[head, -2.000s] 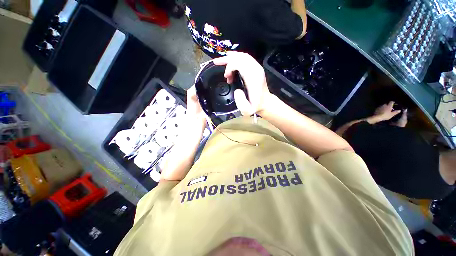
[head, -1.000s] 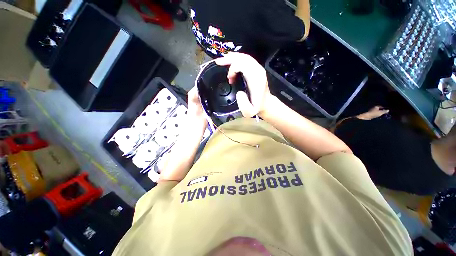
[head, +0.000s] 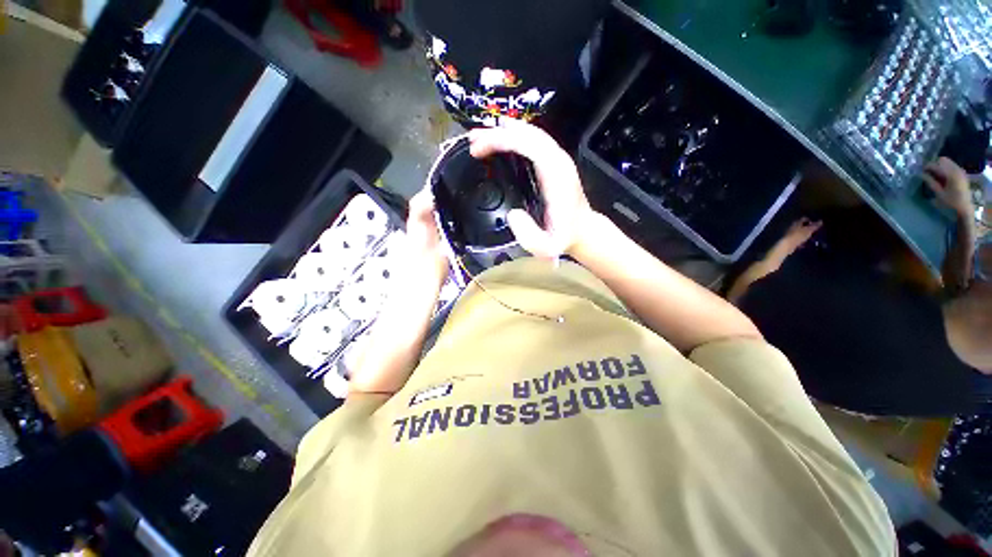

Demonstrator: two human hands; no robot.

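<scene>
A glossy black round module (head: 479,201) is held at my waist, its recessed face with a small centre hub turned up. A thin white rim, which looks like a white round housing (head: 438,163), runs around its upper left edge. My left hand (head: 428,245) holds it from the left side; its fingers are mostly hidden behind the piece. My right hand (head: 549,185) grips the right side, fingers over the top rim and thumb on the inner face. A thin lead wire (head: 506,305) with a small white plug hangs from the bottom onto my tan shirt.
A black crate (head: 354,185) of white housings is at the left. A module crate (head: 751,234) with shiny dark parts is at the right, beside the green bench (head: 751,76). A clear blister tray (head: 892,109) lies on the bench. Co-workers in black are ahead and at right.
My right index finger has lifted from the inner face towards the rim. The piece stays nearly in place. The co-worker ahead has shifted, and the one at right now has a hand at the bench edge.
</scene>
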